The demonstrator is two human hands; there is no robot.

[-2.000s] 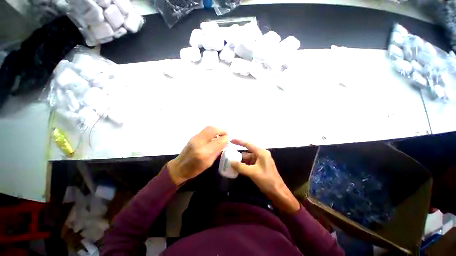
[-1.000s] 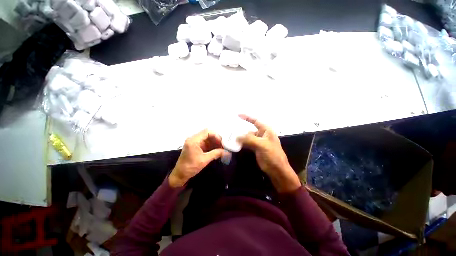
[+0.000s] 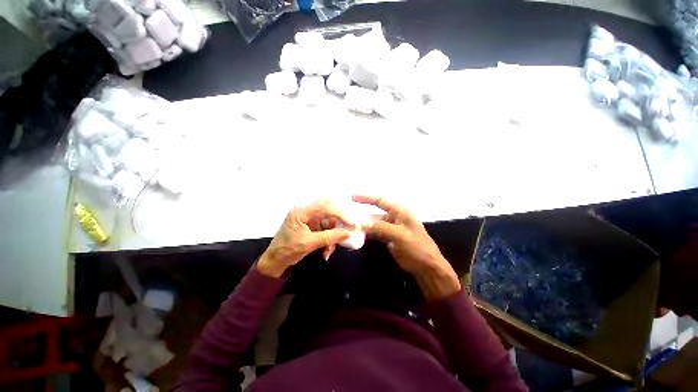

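Observation:
A white plastic housing (image 3: 353,238) is held between my two hands at the front edge of the white bench. My left hand (image 3: 301,236) pinches its left side with thumb and fingers. My right hand (image 3: 404,241) grips its right side, with the index finger stretched out above it. The fingers hide much of the housing, and I cannot tell whether a small part is held too. A loose pile of white housings (image 3: 360,73) lies at the centre back of the bench.
Clear bags of housings lie on the left (image 3: 115,138), far left back (image 3: 145,34) and right (image 3: 631,88). A yellow item (image 3: 91,223) is at the left bench edge. An open carton (image 3: 559,359) with shiny bluish pieces stands below the edge at right.
The housing has been turned in the fingers. My hands have closed in around it, and the pale piece that showed below my left fingertips a second ago is no longer distinct.

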